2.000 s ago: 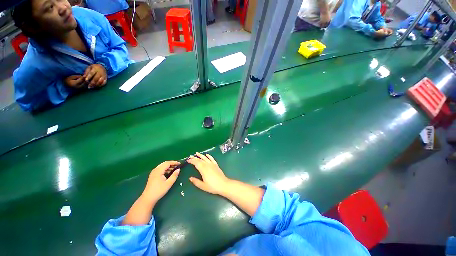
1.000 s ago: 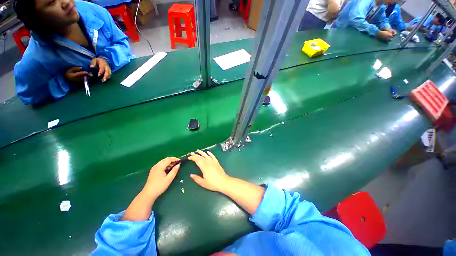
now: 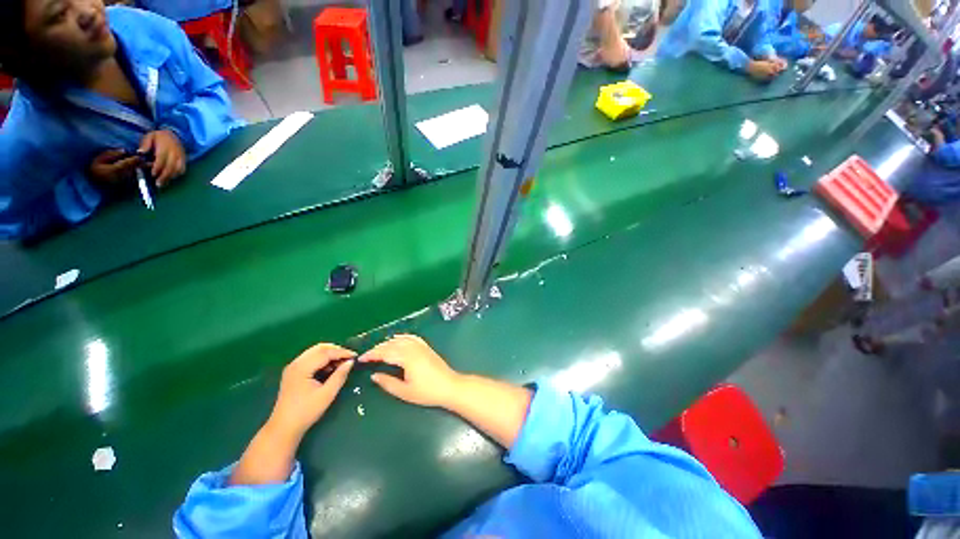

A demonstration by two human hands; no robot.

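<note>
A small dark part (image 3: 333, 368) lies between the thumb and fingers of my left hand (image 3: 306, 387), low over the green bench (image 3: 421, 474). My right hand (image 3: 416, 371) meets it from the right, its fingertips at the part's right end. Its thumb is held a little apart below; whether it grips the part is too small to tell. The part's shape is mostly hidden by my fingers. Tiny pale scraps (image 3: 359, 403) lie on the bench just below my hands. A black coin-like part (image 3: 341, 279) lies beyond my hands on the brighter green strip.
A metal post (image 3: 505, 158) stands beyond my right hand, another (image 3: 387, 95) farther back. White sheets (image 3: 453, 126) and a yellow bin (image 3: 622, 100) lie across. A person (image 3: 95, 137) leans on the far side. A red tray (image 3: 858, 195) is at right, a red stool (image 3: 733, 442) below.
The view has shifted slightly right. The black part has moved left along the green strip; a second dark one beside the post no longer shows. My hands stay together at the small part.
</note>
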